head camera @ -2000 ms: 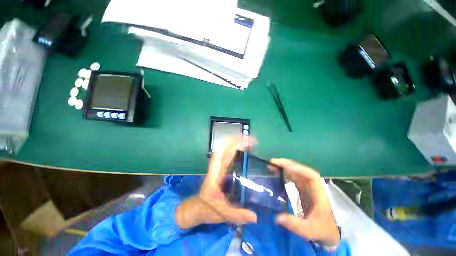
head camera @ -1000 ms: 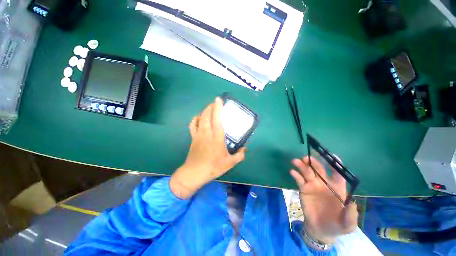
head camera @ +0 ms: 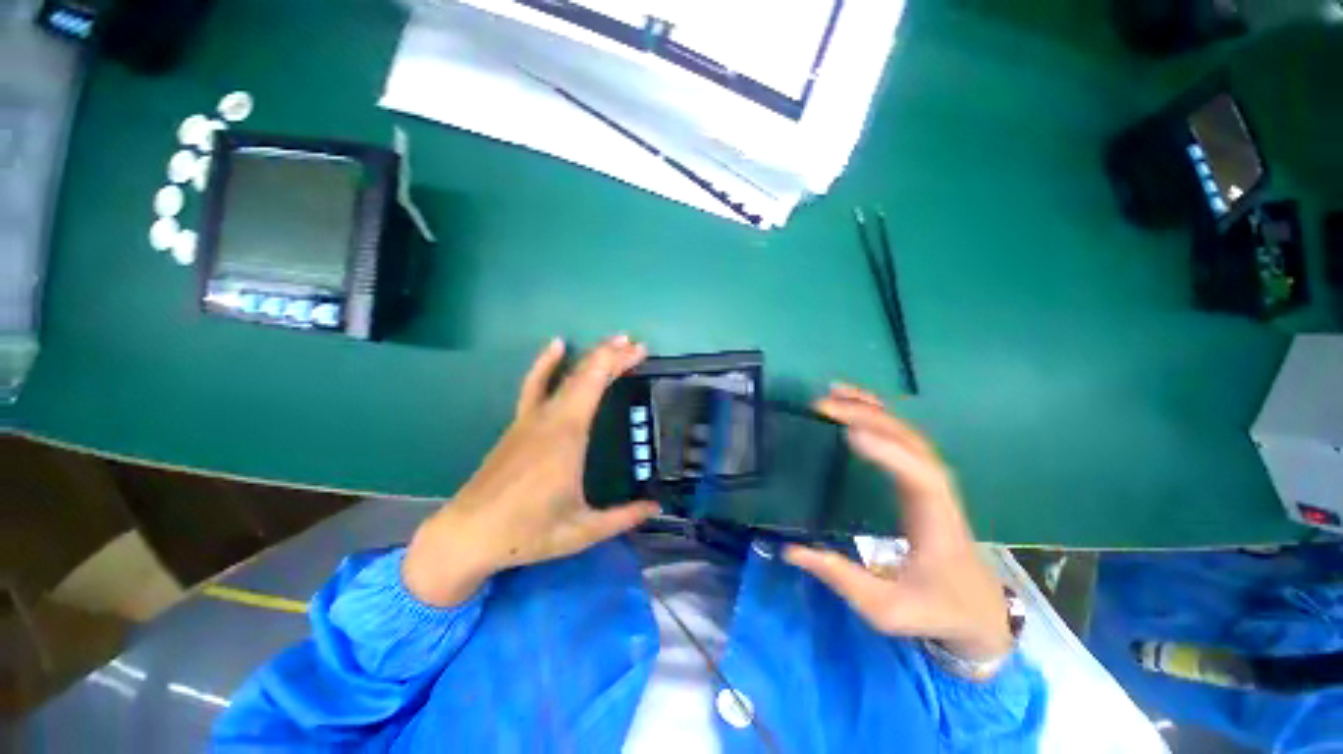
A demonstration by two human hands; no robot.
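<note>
My left hand (head camera: 538, 464) grips a black panel meter (head camera: 681, 427) by its left side, near the bench's front edge. Its grey screen faces up, with a row of pale keys along the left. My right hand (head camera: 921, 545) holds a thin dark frame (head camera: 803, 469) between thumb and fingers. It is blurred and overlaps the right part of the meter in view; whether they touch I cannot tell. A blue strip shows at its left side.
Tweezers (head camera: 890, 299) lie right of the white overlay sheets (head camera: 501, 118). A larger panel meter (head camera: 287, 236) stands at left beside white discs (head camera: 170, 201). More meters (head camera: 1225, 155) and a white control box (head camera: 1306, 427) are at right. The bench (head camera: 589, 280) is green.
The meter has turned so its keys lie along the left side and its screen looks greyer. My right hand has brought the thin frame left, over the meter's right part.
</note>
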